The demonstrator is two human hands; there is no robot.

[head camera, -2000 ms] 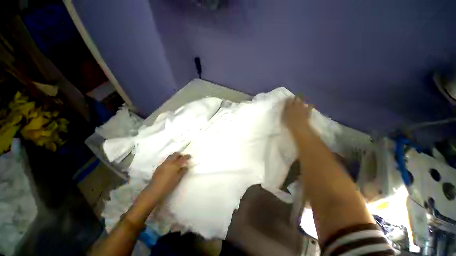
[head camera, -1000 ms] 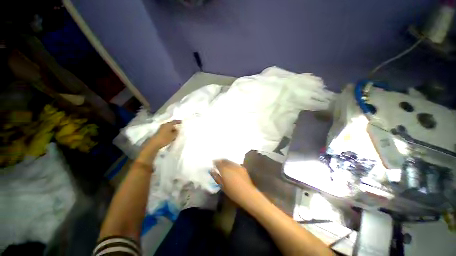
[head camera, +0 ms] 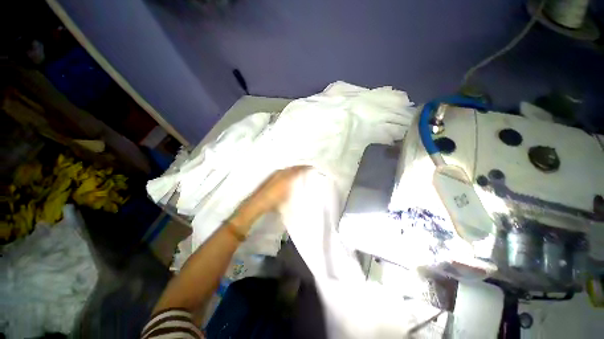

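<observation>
A heap of white garment pieces [head camera: 318, 129] lies on the pale table left of the machine. My left hand [head camera: 286, 187] is closed on the upper edge of a white piece [head camera: 318, 232], which hangs down toward the bottom of the view in front of the machine. My right hand is not visible; glare and the white cloth fill the lower middle. The cream-white overlock machine [head camera: 510, 165] stands at the right. Its needle area [head camera: 424, 228] is washed out by bright light. The grey cloth plate [head camera: 376, 175] shows left of it.
A blue air hose [head camera: 426, 129] curves over the machine head. A thread cone [head camera: 566, 12] is at the top right. Yellow cloth [head camera: 63, 192] and a pale cloth heap [head camera: 50, 278] lie at the left. The purple-blue wall [head camera: 344, 46] stands behind the table.
My left hand has moved right and taken hold of a white piece, now drawn off the heap toward the machine. My right hand has gone out of sight. The view has shifted toward the machine.
</observation>
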